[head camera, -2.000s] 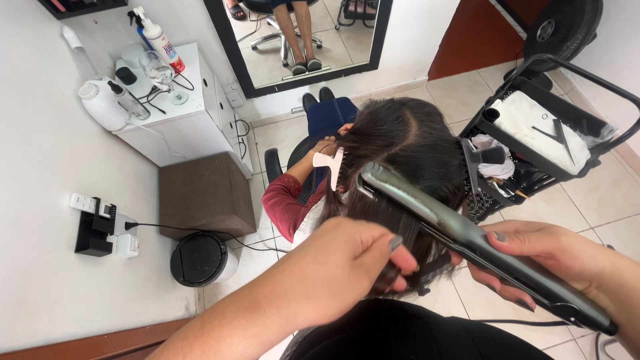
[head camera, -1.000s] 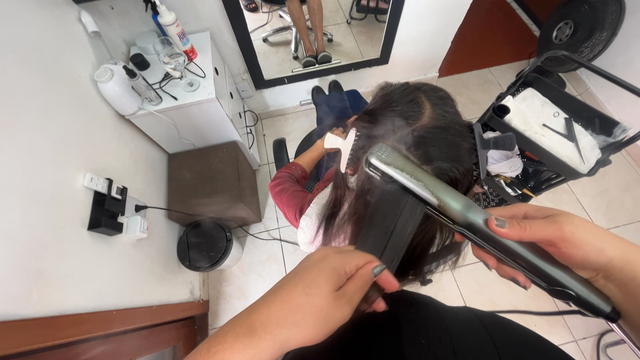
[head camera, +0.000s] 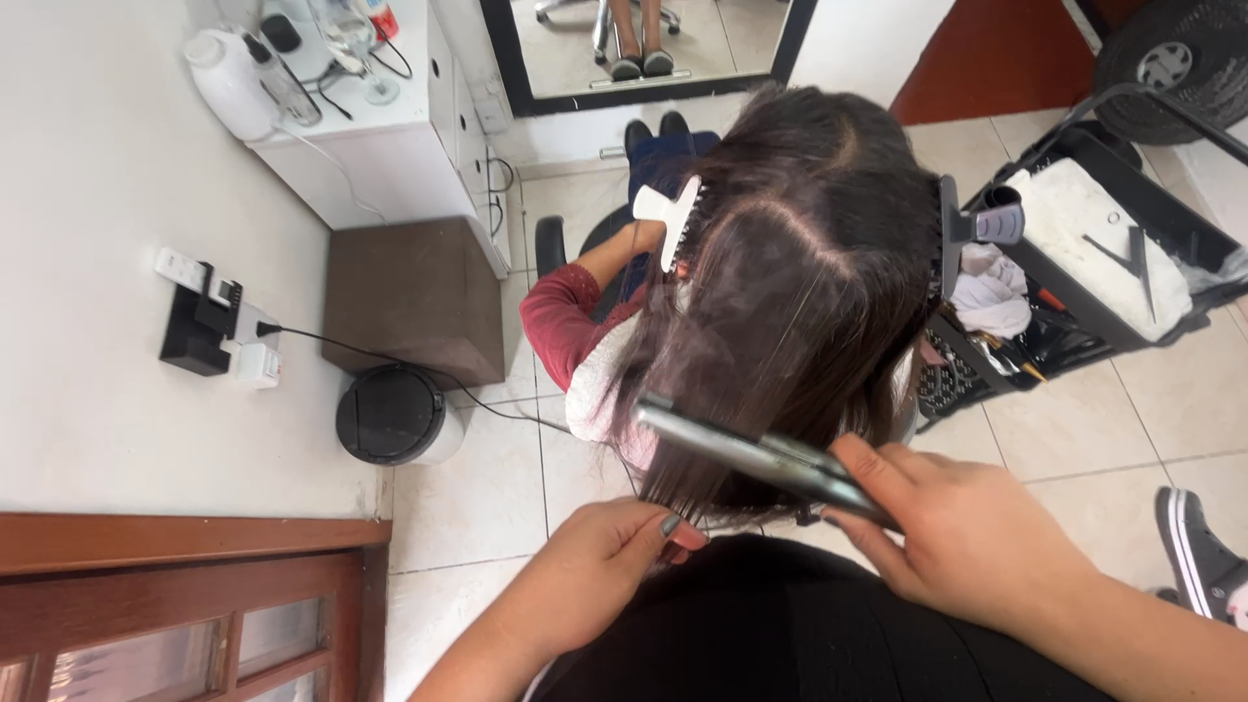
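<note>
A seated person's long dark hair (head camera: 780, 302) hangs down the back, parted across the crown. My left hand (head camera: 624, 551) pinches the ends of a thin section between thumb and fingers. In my right hand (head camera: 965, 526) is a hair straightener (head camera: 751, 453), slightly blurred, lying across the lower hair above my left hand. Whether its plates are closed on hair I cannot tell. A white claw clip (head camera: 673, 219) grips hair on the left side of the head, and a dark claw clip (head camera: 951, 234) on the right side. Faint haze shows over the hair.
A black trolley (head camera: 1082, 336) with a white towel (head camera: 1102, 244) and tools stands at right. Left are a white cabinet (head camera: 370, 175), a brown box-shaped seat (head camera: 409, 292), a bin (head camera: 395, 414) and a cord from the wall outlet. A shoe (head camera: 1194, 551) shows at far right.
The straightener has moved from the upper part of the section down toward the ends. My left hand still pinches hair. The view has shifted closer to the head.
</note>
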